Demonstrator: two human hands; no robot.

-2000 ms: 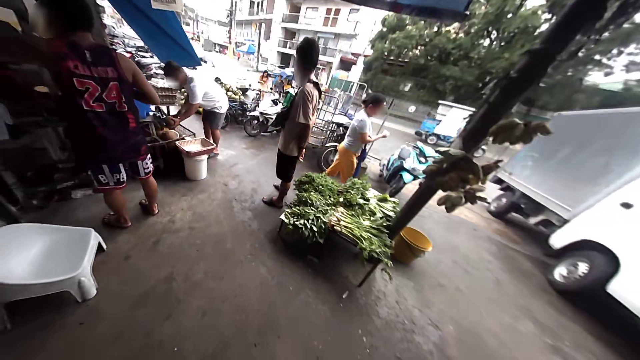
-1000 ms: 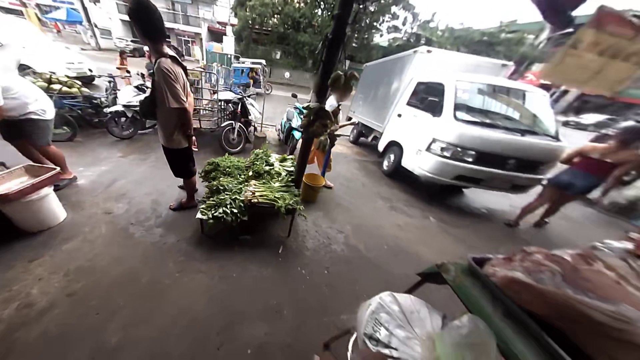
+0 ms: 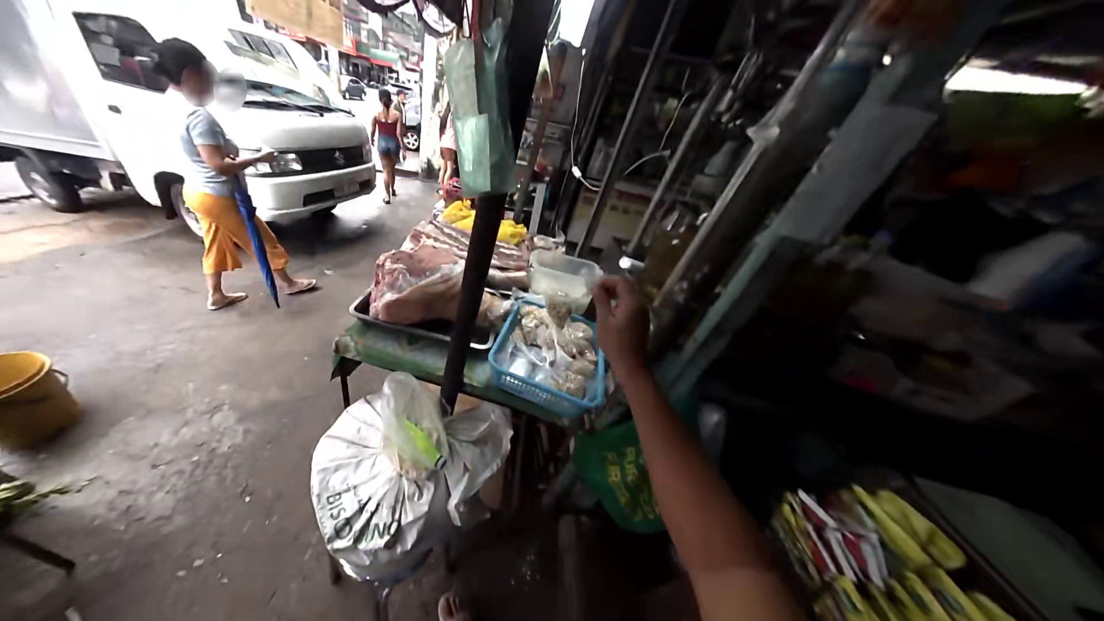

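My right hand [image 3: 623, 323] is raised at the end of an outstretched arm, its fingers curled; whether it holds something small cannot be told. It appears beside a clear plastic tub [image 3: 565, 278] and a blue plastic basket [image 3: 548, 398] filled with small knotted plastic bags [image 3: 561, 345]. Left of these, large cuts of raw meat [image 3: 423, 289] lie in a dark tray [image 3: 366, 315] on a green table [image 3: 414, 358]. A green plastic bag [image 3: 483, 112] hangs on the dark post. My left hand is out of view.
A tied white sack [image 3: 371, 483] stands before the table. Packets in rows [image 3: 871, 552] lie at lower right. A yellow bucket [image 3: 36, 397] is at left. A person with a blue umbrella [image 3: 252, 228] walks near a white truck [image 3: 285, 112]; another person [image 3: 388, 138] is farther off.
The view has swung far to the right, from the greens to the meat table. My right arm has come into view, raised. The person in orange trousers is now in front of the truck.
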